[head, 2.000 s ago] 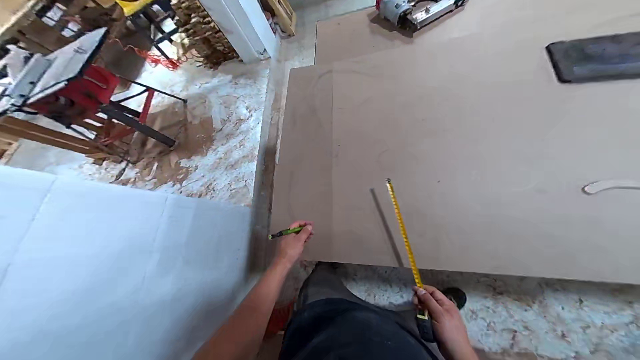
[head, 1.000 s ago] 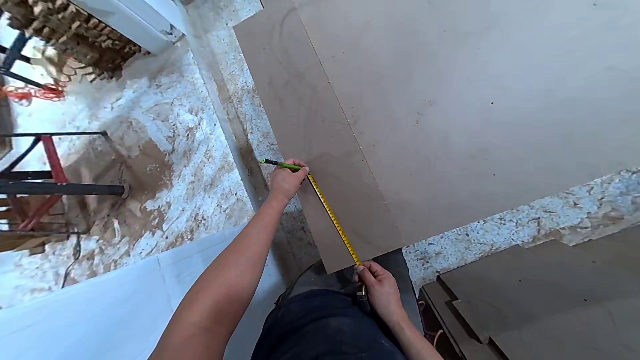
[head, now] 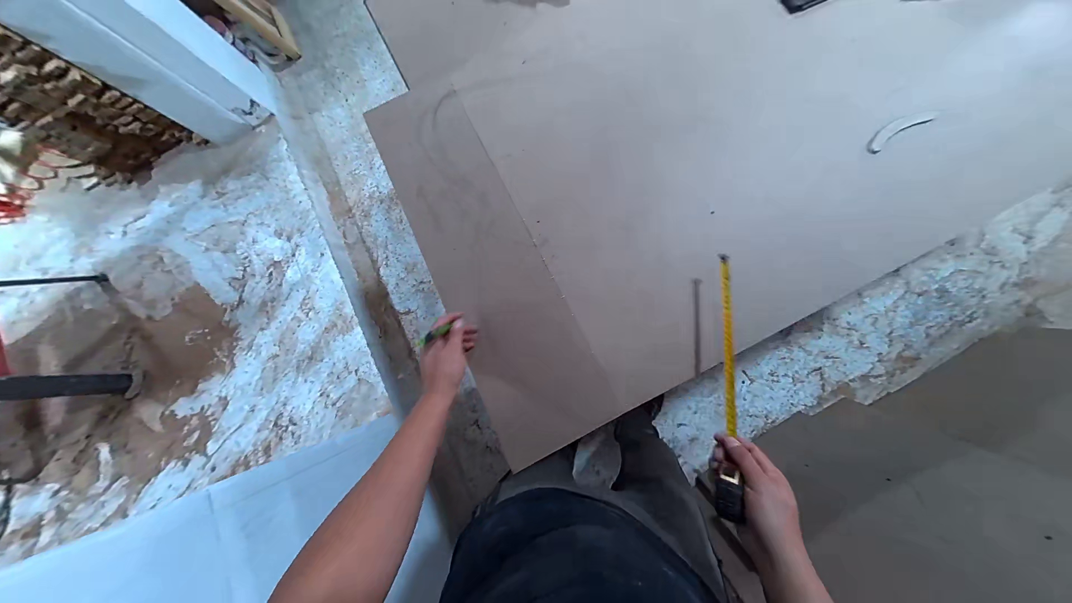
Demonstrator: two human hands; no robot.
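A large brown sheet board (head: 653, 193) lies flat before me, with a faint straight line across its left part and a curved mark near the far left corner. Over the board's left edge, my left hand (head: 450, 347) holds a green marking pencil or pen (head: 437, 332). My right hand (head: 758, 481) grips a black tape measure (head: 729, 496) beyond the near edge. Its yellow blade (head: 728, 343) extends away from me above the board, casting a shadow, and its hooked end is free.
A curved pale strip (head: 900, 130) lies on the board. More brown boards (head: 938, 452) are at the lower right. White-dusted floor (head: 260, 310) spreads at left, with a dark metal leg (head: 67, 386). A white panel (head: 226, 511) stands at lower left; stacked rough pieces (head: 75, 113) are farther back.
The tape blade spanned between both hands a second ago; now its end is away from my left hand. My right hand has moved right with the tape measure. The view has shifted.
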